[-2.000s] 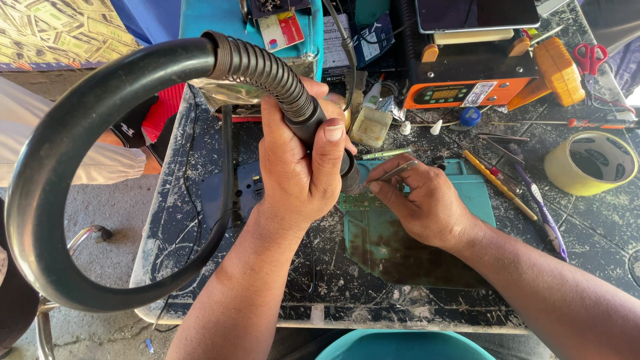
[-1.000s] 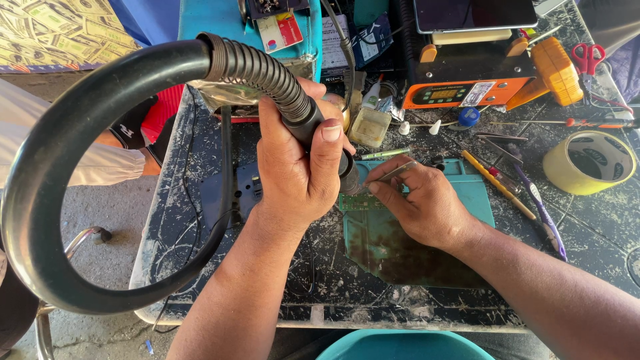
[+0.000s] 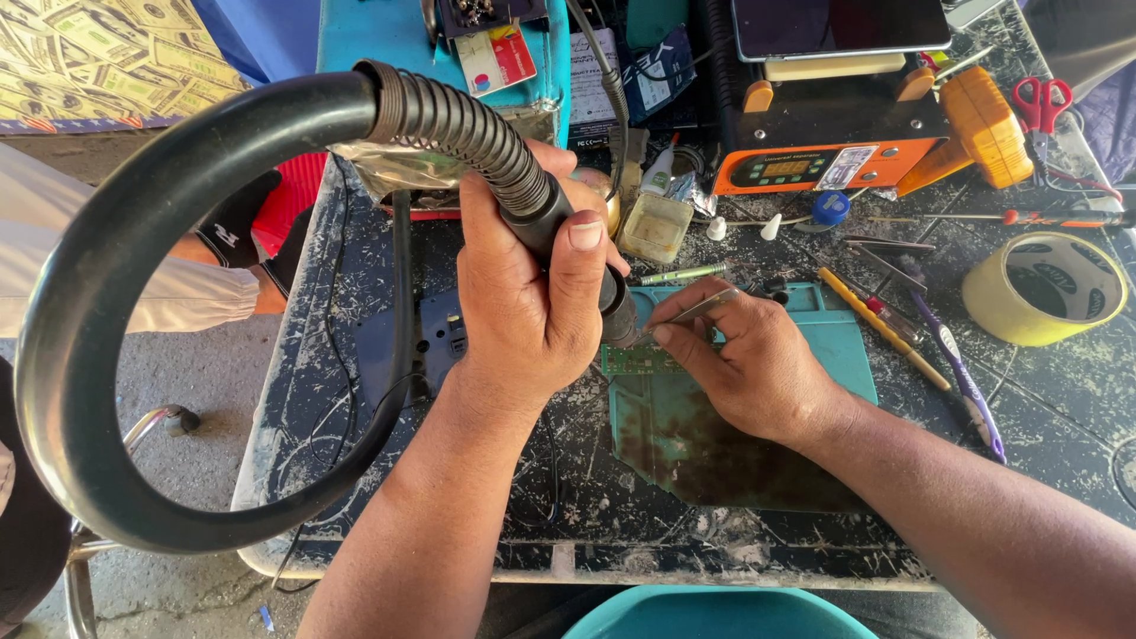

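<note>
My left hand (image 3: pixel 532 293) is closed around the handle of a hot-air rework gun (image 3: pixel 541 217), whose thick black hose (image 3: pixel 67 355) loops out to the left. Its nozzle (image 3: pixel 619 321) points down at a green circuit board (image 3: pixel 641 358) lying on a scorched teal silicone mat (image 3: pixel 701 426). Metal tweezers (image 3: pixel 706 305) are pinched in my right hand (image 3: pixel 754 364), their tips close beside the nozzle and over the board. The nozzle and both hands hide part of the board, so what the tips touch cannot be told.
Behind stand an orange-and-black separator machine (image 3: pixel 825 169) and a small clear container (image 3: pixel 655 228). At the right lie a purple toothbrush (image 3: pixel 963 382), a yellow-handled tool (image 3: pixel 883 328), a tape roll (image 3: pixel 1043 288) and red scissors (image 3: pixel 1040 111). A dark blue panel (image 3: pixel 426 342) is left. Another person's leg (image 3: pixel 195 284) shows beyond the table.
</note>
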